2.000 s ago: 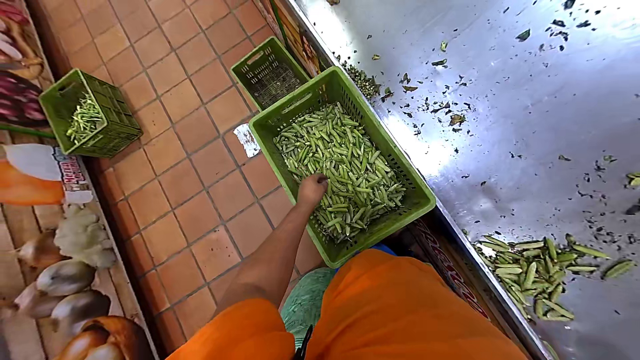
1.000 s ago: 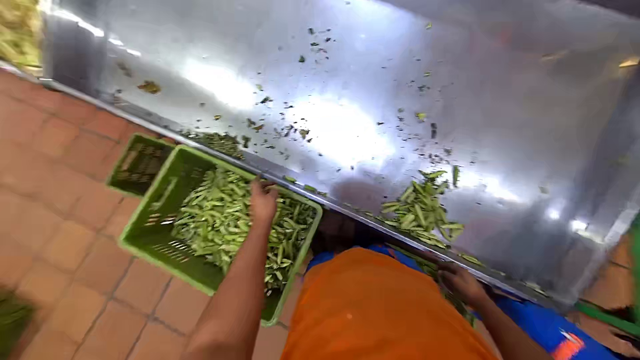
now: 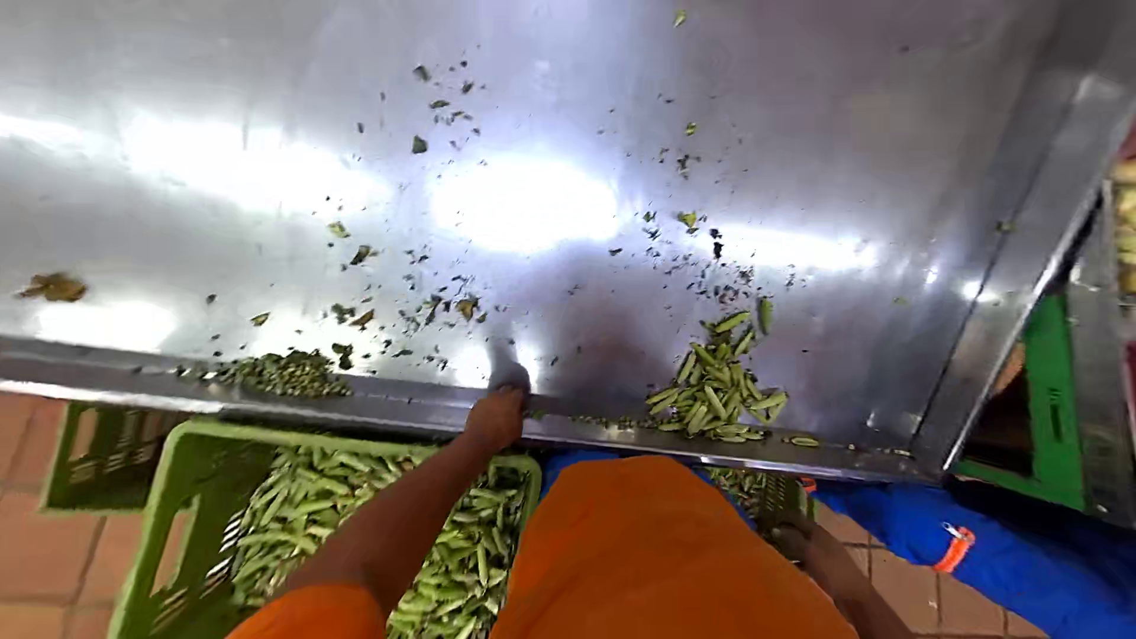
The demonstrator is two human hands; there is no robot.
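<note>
My left hand (image 3: 499, 415) is at the front lip of the metal table (image 3: 799, 106), over the far edge of a green plastic crate (image 3: 177, 532) full of green pods (image 3: 311, 506); whether it holds anything is unclear. My right hand (image 3: 792, 537) is low beside my body, at the side of another green crate (image 3: 792, 497) with pods or scraps in it; its fingers are blurred. A small heap of green pods (image 3: 719, 386) lies on the table near the front lip. Further left, small round green pieces (image 3: 288, 373) are heaped along the same lip.
Dark leaf bits (image 3: 466, 306) and a brown dry leaf (image 3: 53, 287) are scattered on the table. Another green crate (image 3: 102, 479) stands on the tiled floor at left. Blue cloth with an orange zip trim (image 3: 954, 546) is at right, below a green frame (image 3: 1056, 408).
My left hand has moved from the pods in the large crate to the table's front lip. The view has swung right, bringing more of the table in.
</note>
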